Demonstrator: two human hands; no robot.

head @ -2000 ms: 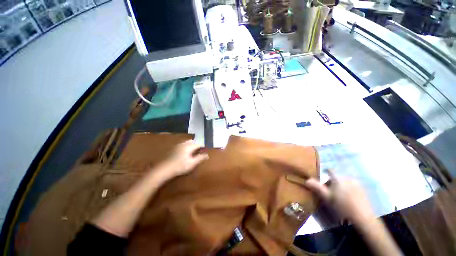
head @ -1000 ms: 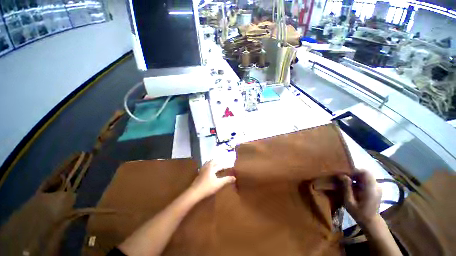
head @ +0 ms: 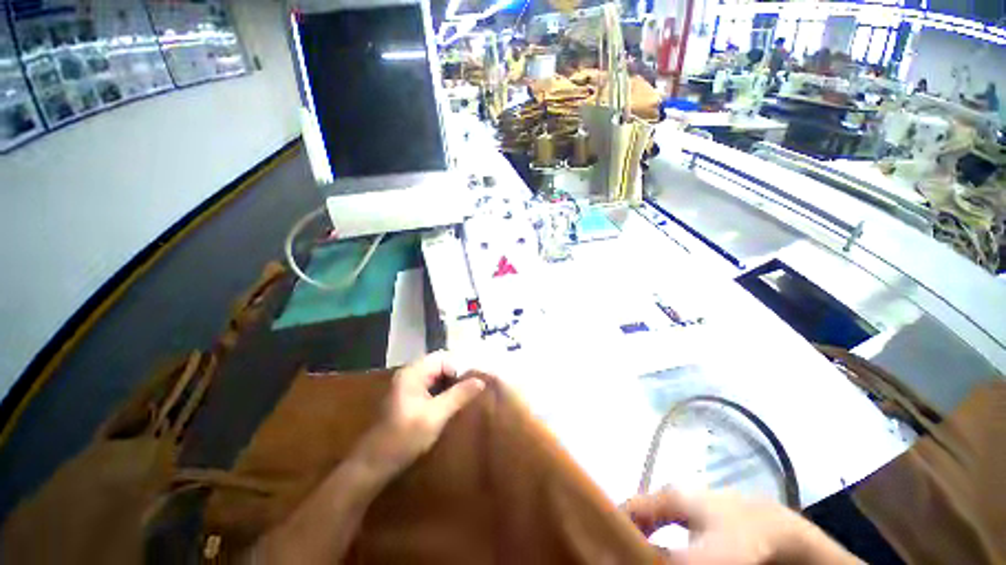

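Observation:
A large brown panel hangs from my hands at the near edge of the white machine table. My left hand pinches its top edge near the middle, just below the sewing machine head with the red mark. My right hand is at the panel's right edge, lower right, slightly blurred, with the fingers closed on it. The lower part of the panel runs out of the picture. A dark, thin looped strap lies on the table beyond my right hand.
A dark screen on a white box stands upper left. A teal mat lies below it. Brown pieces with straps are at left, others at right. Thread cones stand behind the head. A small dark tool lies on the table.
The panel's right part has been drawn back off the table towards me, uncovering the white top and small tool. My right hand has moved down and left; my left hand slightly left.

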